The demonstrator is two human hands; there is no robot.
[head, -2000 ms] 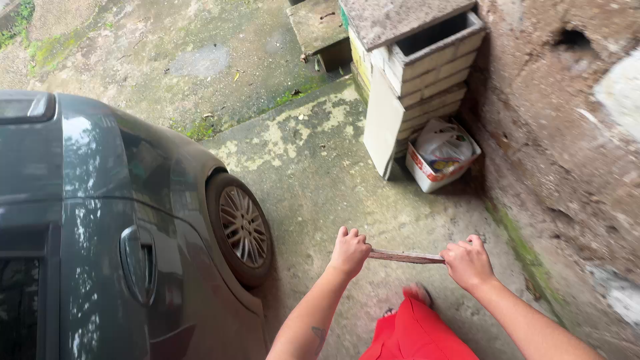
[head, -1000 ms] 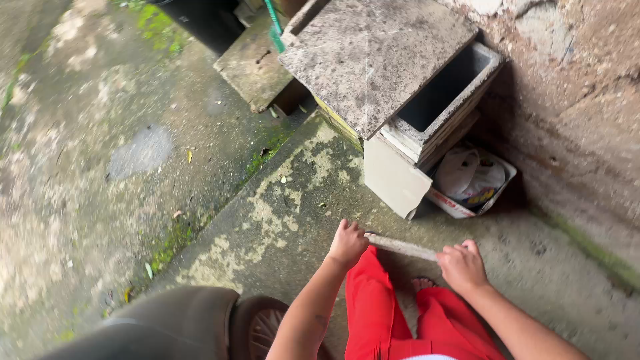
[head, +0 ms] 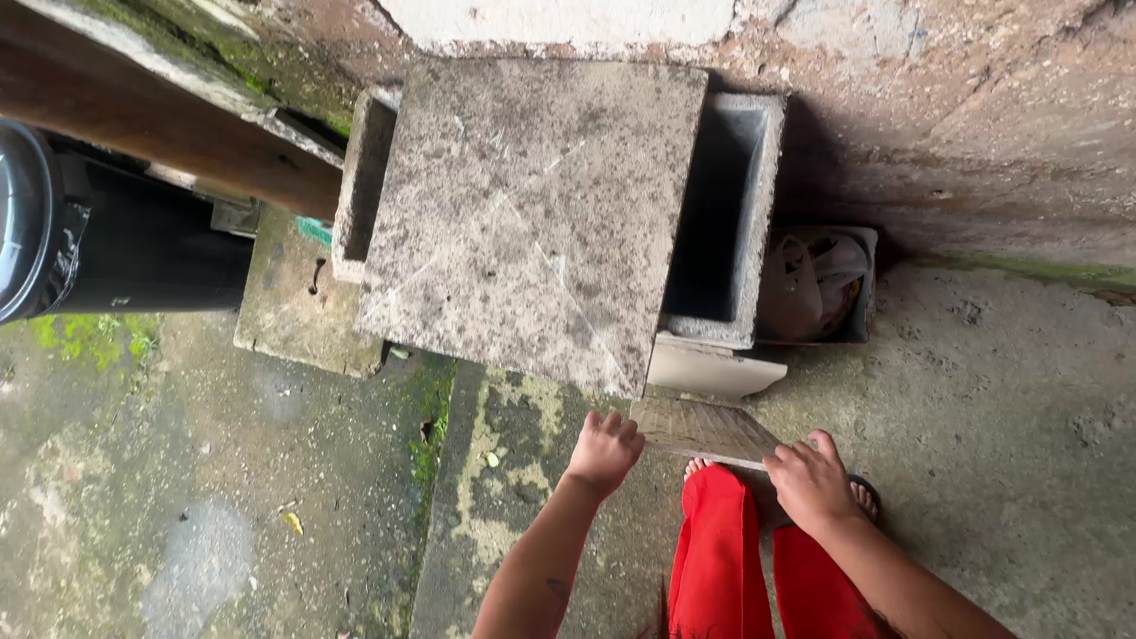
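A weathered flat board (head: pixel 701 428), with ridges fanning across its face, is held level in front of my legs. My left hand (head: pixel 607 451) grips its left end, the fingers curled over the edge. At the opposite end my right hand (head: pixel 808 479) is closed on the board's near corner. Just beyond the board lies the near corner of a speckled stone slab (head: pixel 532 222), which rests across hollow concrete blocks (head: pixel 770 222). The undersides of the board and my thumbs are mostly hidden.
A pale panel (head: pixel 714 371) leans below the blocks. Beside them sits a box (head: pixel 871 284) holding plastic bags. A black bin (head: pixel 151 240), a rusty brown beam (head: pixel 169 115) and a low concrete slab (head: pixel 293 333) are at the left. A rough wall (head: pixel 958 151) runs behind.
The view has swung toward the stone slab, and the car has left it. The board, seen almost edge-on before, now shows its broad face. Both hands have kept hold of it.
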